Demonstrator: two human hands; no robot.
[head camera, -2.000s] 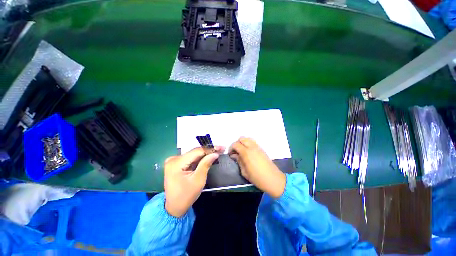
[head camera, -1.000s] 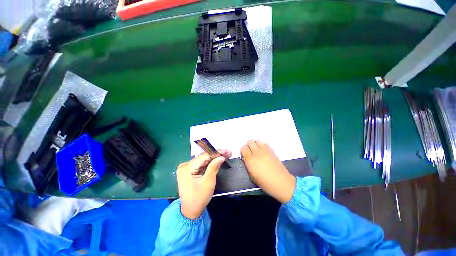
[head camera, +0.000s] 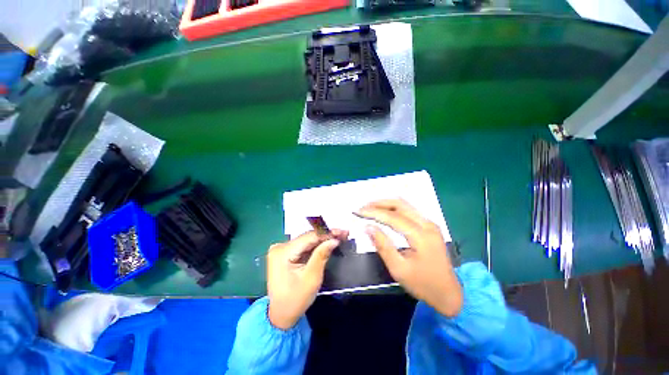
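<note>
A work sheet (head camera: 334, 198), white with a black lower section, lies at the bench's front edge. My left hand (head camera: 297, 275) pinches a small bundle of dark thin strips (head camera: 318, 225) over the sheet. Their lower ends are hidden by my fingers. My right hand (head camera: 418, 253) is over the sheet's right side, thumb and fingers apart. A tiny dark tip shows at its index finger; whether it holds a part, I cannot tell.
Black housings (head camera: 347, 95) lie on bubble wrap (head camera: 400, 124) ahead. A blue bin (head camera: 103, 256) of metal pieces and black parts (head camera: 194, 227) are left. Silvery strips (head camera: 550, 205), a single rod (head camera: 486, 220) and a white upright (head camera: 612, 91) are right. An orange tray (head camera: 275, 13) is at the back.
My right hand has opened and moved slightly right, away from my left hand. My left hand still holds the dark strips. The view has shifted, showing more of the orange tray.
</note>
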